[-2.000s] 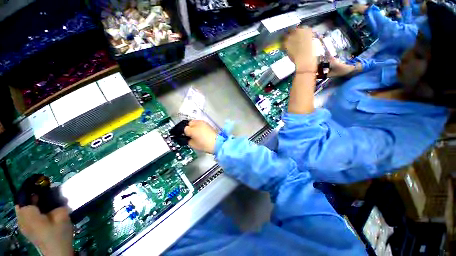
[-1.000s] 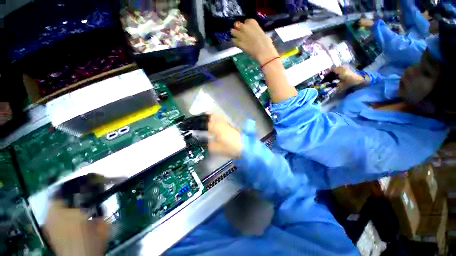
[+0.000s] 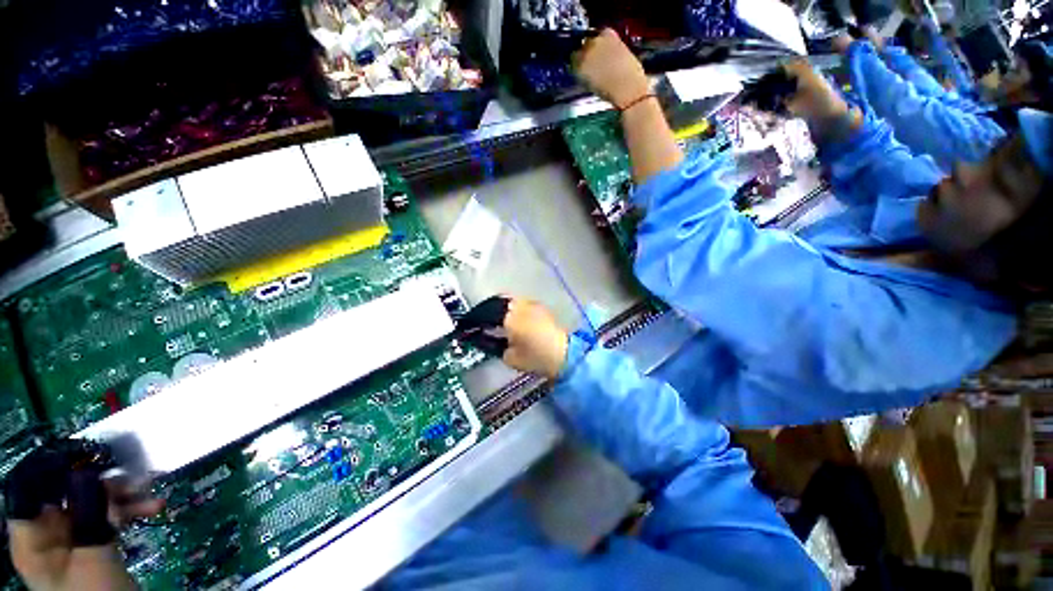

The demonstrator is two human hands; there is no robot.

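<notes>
A large green circuit board (image 3: 268, 500) lies in front of me, with a finned heatsink (image 3: 256, 214), a yellow strip (image 3: 306, 256) below it and a long white bar (image 3: 289, 367) across its middle. My left hand (image 3: 72, 525), with black finger coverings, is at the bar's left end, partly cut off by the lower left picture edge. My right hand (image 3: 522, 333), also with black coverings, has its fingertips at the bar's right end, by the board's right edge. Whether either hand holds a small part cannot be told.
Bins of cream parts (image 3: 393, 46), dark red parts (image 3: 196, 133) and blue parts (image 3: 127, 40) stand above the board. A metal rail (image 3: 404, 525) runs along its lower edge. A white paper piece (image 3: 473, 234) lies in the gap before another board (image 3: 600, 173). A person in blue (image 3: 785, 300) works at right.
My left hand has moved left off the bar's middle part. My right hand stays near the bar's right end. The neighbouring person's raised hand has moved from the board up towards the bins.
</notes>
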